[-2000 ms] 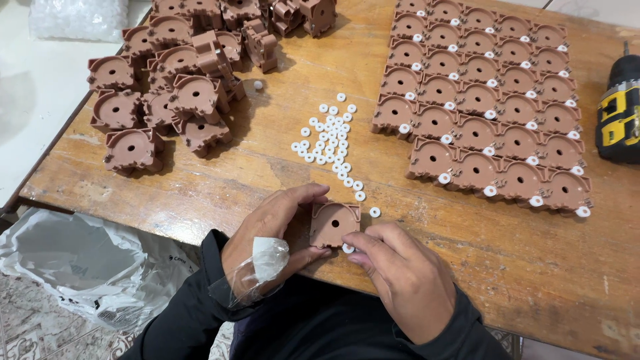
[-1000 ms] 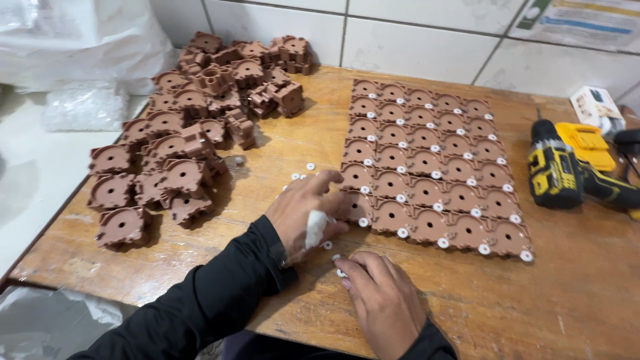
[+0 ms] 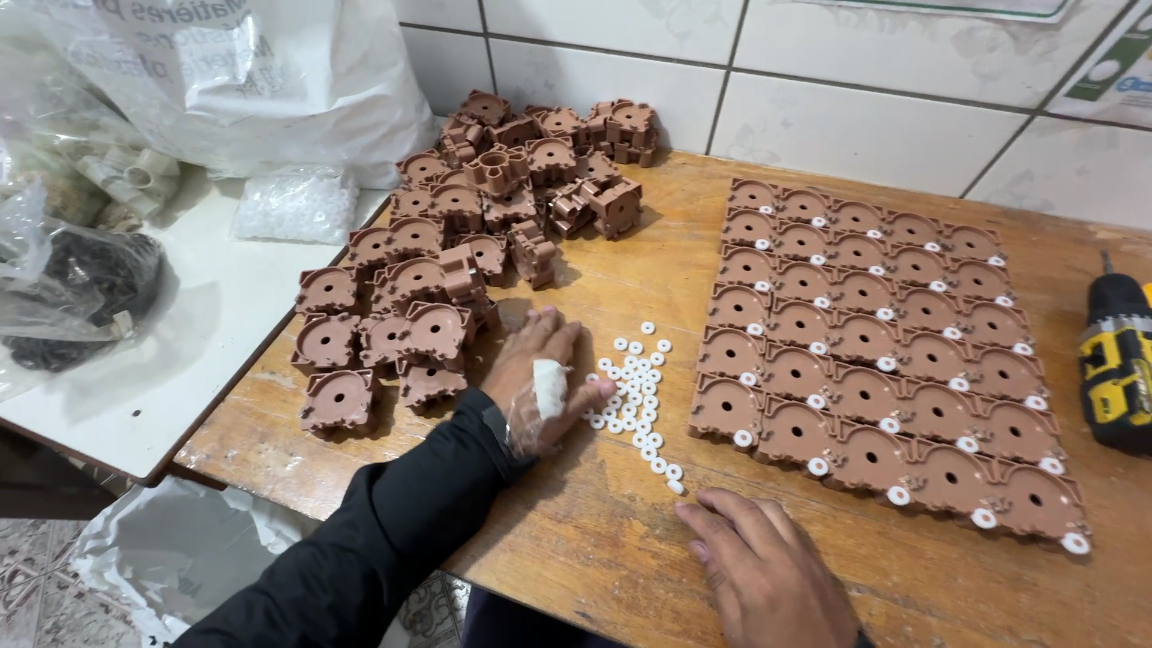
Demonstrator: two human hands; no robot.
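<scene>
My left hand (image 3: 540, 382), with white tape across its back, is spread low over the table and holds nothing. It lies between a heap of brown molded plastic housings (image 3: 436, 326) and a scatter of small white plastic washers (image 3: 647, 401), its thumb over the washers' left edge. My right hand (image 3: 769, 567) rests near the front of the table, fingers loosely bent, nothing visible between them; its fingertips are just below the nearest washer. To the right, brown housings stand in a tight block of rows (image 3: 864, 394), each with a white washer at its lower right corner.
A yellow and black cordless drill (image 3: 1116, 360) lies at the right edge. Behind the table is a tiled wall (image 3: 612, 72). On the white surface at left are a large white sack (image 3: 297, 81), a bubble-wrap packet (image 3: 297, 205) and bags of parts. A lined bin (image 3: 189, 540) stands below.
The housing held in both hands at first is let go; the block's front left corner, vacant then, now has one. My left hand has moved from the block left to the heap. The view has shifted.
</scene>
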